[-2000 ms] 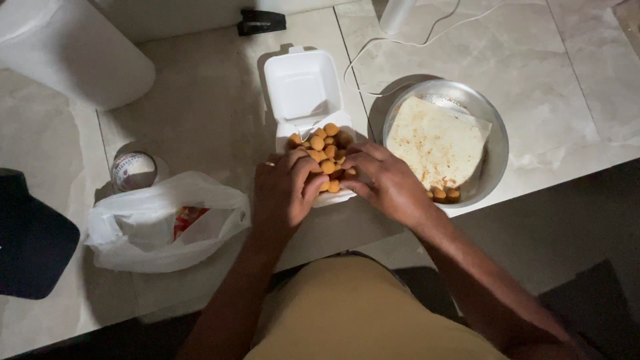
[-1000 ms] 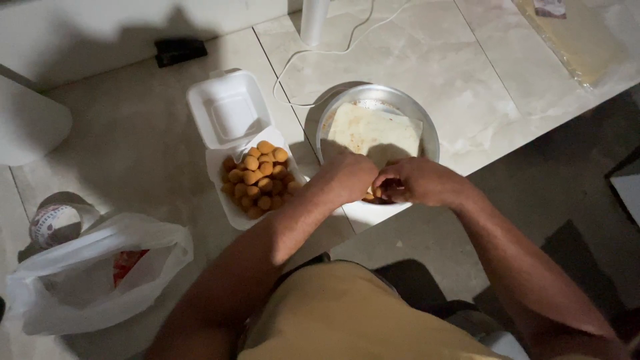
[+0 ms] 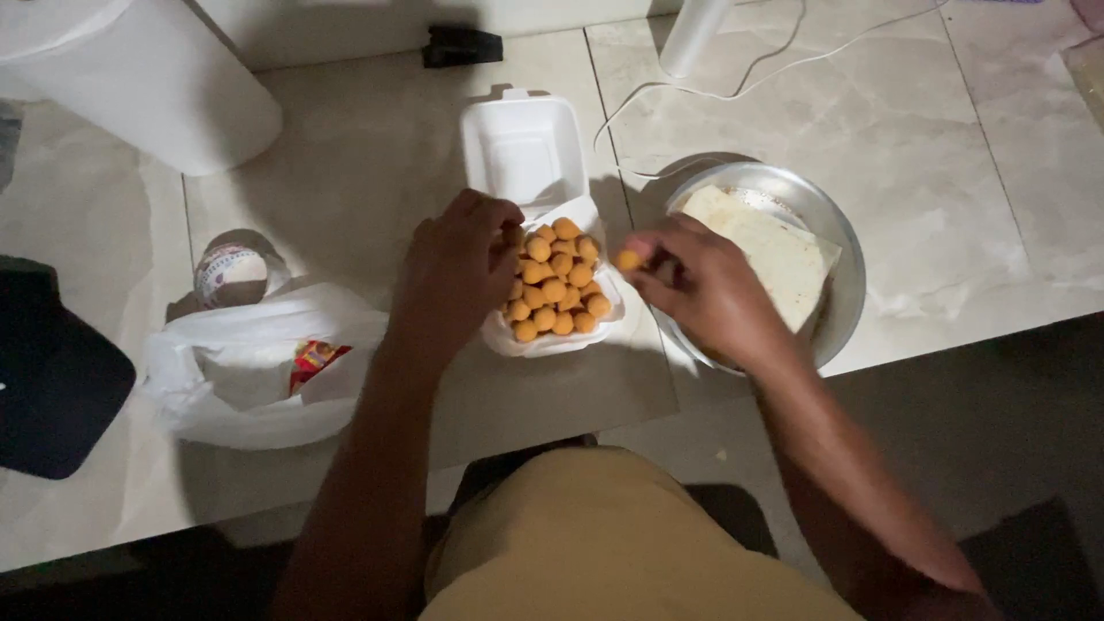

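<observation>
Several small browned fried balls (image 3: 553, 290) fill the lower half of a white foam clamshell box (image 3: 524, 153), whose lid lies folded back. My left hand (image 3: 461, 259) is at the box's left edge, its fingertips by the balls; whether it holds one cannot be made out. Between the thumb and fingers of my right hand (image 3: 690, 276) is a single fried ball (image 3: 629, 260), just right of the box. Under and beyond that hand stands a round metal bowl (image 3: 849, 250) with white paper (image 3: 759, 250) in it, stained in places. The bowl's near left part is hidden by the hand.
On the left of the tiled counter (image 3: 345, 164) are a white plastic bag (image 3: 250, 423) with a red packet (image 3: 316, 364), a roll of tape (image 3: 231, 276), a black cap (image 3: 56, 379) and a large white cylinder (image 3: 172, 86). A black clip-like object (image 3: 462, 47) and white cable (image 3: 664, 84) lie behind.
Both hands were at the metal bowl one second ago. Now my left hand is back at the foam box, and my right hand has come left toward it with a ball. The view has shifted.
</observation>
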